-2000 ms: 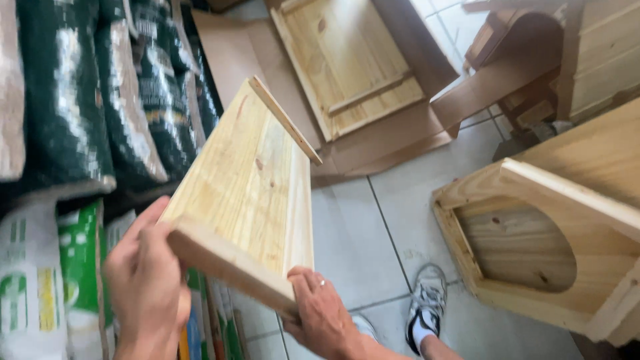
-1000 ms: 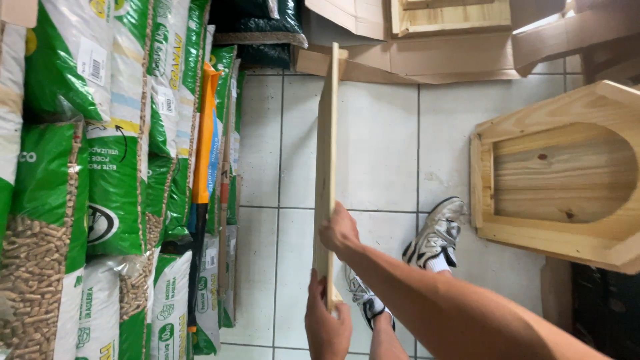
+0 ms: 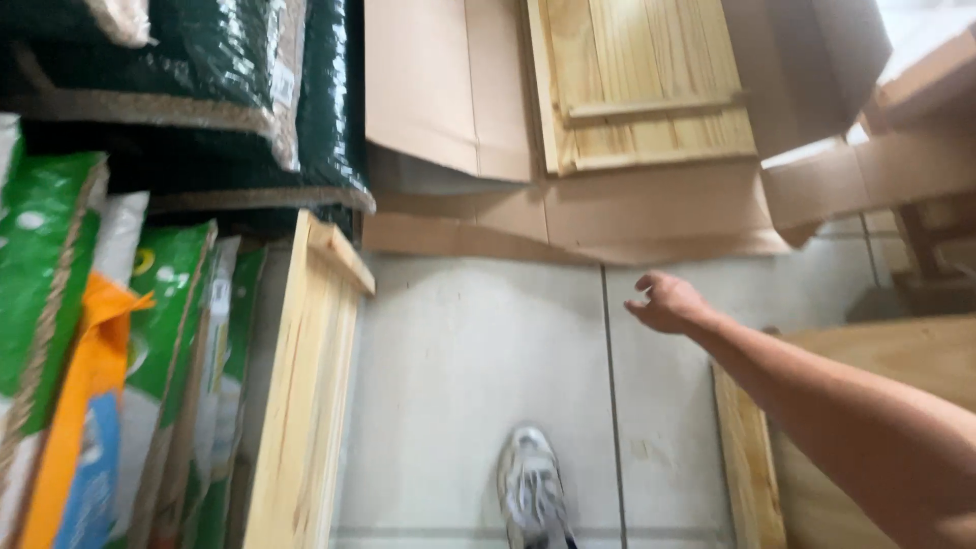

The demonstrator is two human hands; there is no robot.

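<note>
My right hand (image 3: 665, 302) reaches in from the right over the tiled floor, fingers apart and holding nothing, just short of a cardboard sheet's near edge. My left hand is out of view. A pine panel with a cross batten (image 3: 305, 381) leans on its edge at the left, beside the stacked bags. Another pine panel with battens (image 3: 663, 76) lies on the opened cardboard (image 3: 656, 217) at the top. At lower right, partly behind my forearm, is a wooden piece with a framed edge (image 3: 751, 457).
Green and white plastic bags (image 3: 46, 274) and dark green bags (image 3: 191, 69) are stacked at the left. My shoe (image 3: 531, 484) stands on the tiled floor (image 3: 473, 343). Cardboard flaps (image 3: 915, 168) rise at the upper right.
Both hands held the battened panel earlier; now it leans by the bags at the left, let go by my right hand. My left hand has left the view, which has shifted toward the cardboard.
</note>
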